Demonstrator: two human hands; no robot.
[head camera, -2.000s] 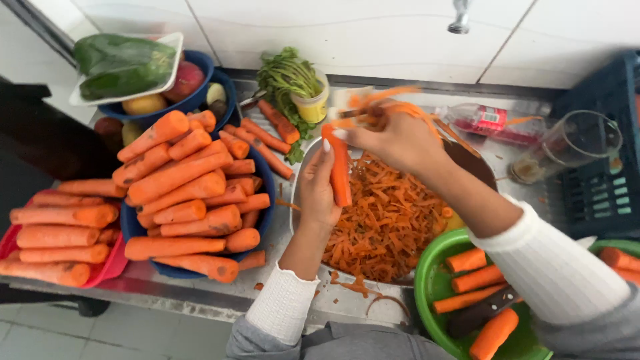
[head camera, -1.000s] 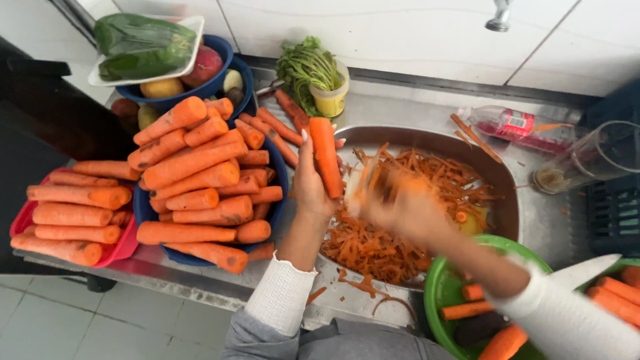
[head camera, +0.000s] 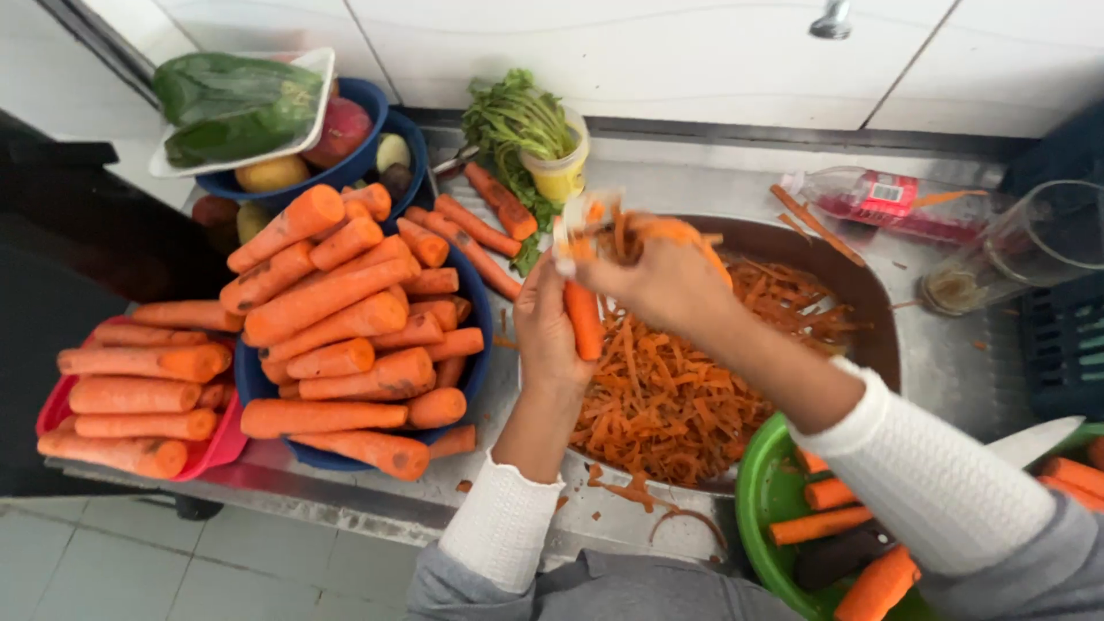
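Observation:
My left hand grips a carrot, held tilted above the left side of an oval metal tray heaped with orange peelings. Against the carrot's upper end, my right hand holds a pale peeler, blurred and partly covered by strips of peel. A blue bowl piled with carrots stands left of my hands, and a red tray of carrots lies beyond it at far left. Below my right forearm, a green bowl holds carrots and a knife's dark handle.
Celery-like greens stand in a yellow tub by the wall. A plastic bottle lies at the back right beside a clear glass. A blue crate borders the right side. A knife blade projects near the green bowl.
My right hand has moved from over the tray's peelings to the upper end of the carrot in my left hand. That carrot was held up clear of the right hand one second ago.

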